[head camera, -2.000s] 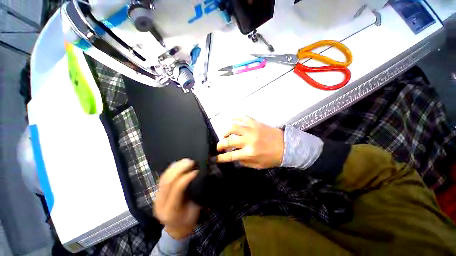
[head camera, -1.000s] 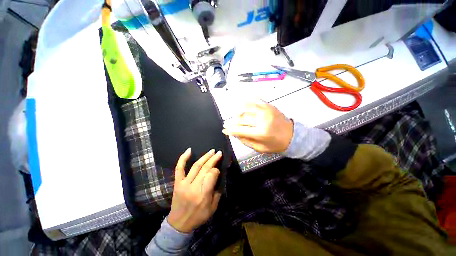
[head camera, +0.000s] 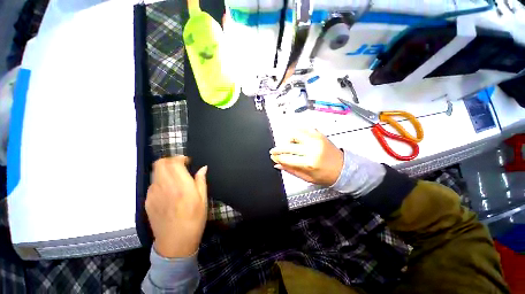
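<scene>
A wide black strip (head camera: 233, 146) lies flat on the machine table and runs up to the presser foot (head camera: 259, 102). The plaid panel (head camera: 168, 123) with black-bound edges shows along its left side. My left hand (head camera: 175, 204) rests on the plaid panel and the strip's left part near the table's front edge, thumb apart from the fingers. My right hand (head camera: 308, 158) is at the strip's right edge, below the presser foot, fingertips close together; whether they pinch the cloth is unclear.
The sewing machine (head camera: 357, 40) stands at the top. A yellow-green pouch (head camera: 210, 60) hangs left of the needle. Scissors (head camera: 397, 135) and marking pens (head camera: 331, 107) lie to the right. Blue tape (head camera: 18, 129) is at far left. Dark plaid cloth (head camera: 311, 241) covers the lap.
The view has shifted. The black strip now lies flatter and straighter. My left hand has moved left from the strip's right part to the plaid side. My right hand stays at the right edge.
</scene>
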